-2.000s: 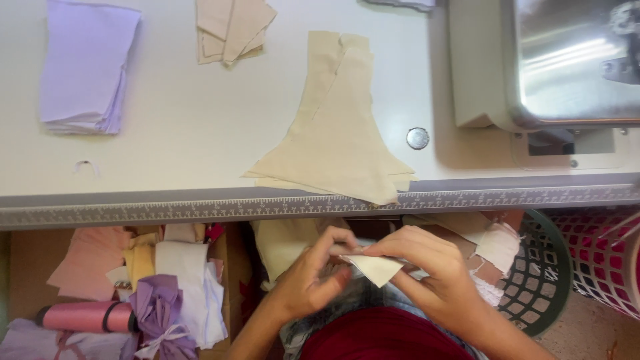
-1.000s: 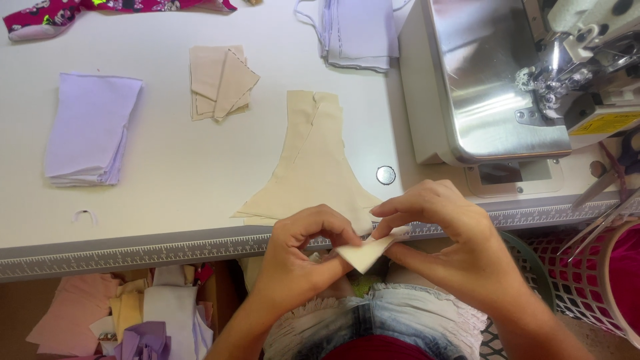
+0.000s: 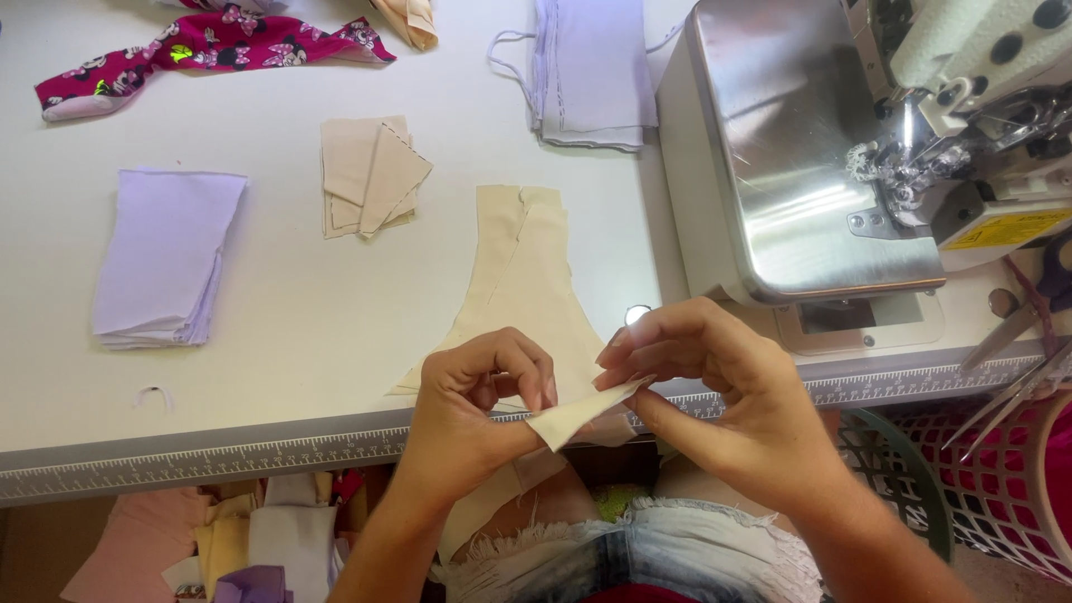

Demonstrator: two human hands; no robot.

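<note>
Between both hands, over the table's front edge, is a small folded piece of cream fabric (image 3: 582, 412). My left hand (image 3: 486, 394) pinches its left end between thumb and fingers. My right hand (image 3: 712, 389) holds its right end at the thumb tip, with the other fingers curled above. Just behind the hands, cream cut fabric pieces (image 3: 523, 276) lie stacked on the white table, their lower part partly hidden by the hands. Beige fabric pieces with dark stitching (image 3: 377, 176) lie farther back to the left.
A sewing machine (image 3: 804, 167) stands at the right. Lilac fabric stacks (image 3: 167, 251) and a printed magenta fabric strip (image 3: 218, 46) lie on the table. A ruler tape (image 3: 276, 452) runs along the front edge. Scissors (image 3: 1005, 394) hang near a plastic basket (image 3: 980, 494) at lower right.
The view has shifted, showing more of the sewing machine. The small cream piece has been turned between my hands, and my right hand's fingers have opened somewhat above it.
</note>
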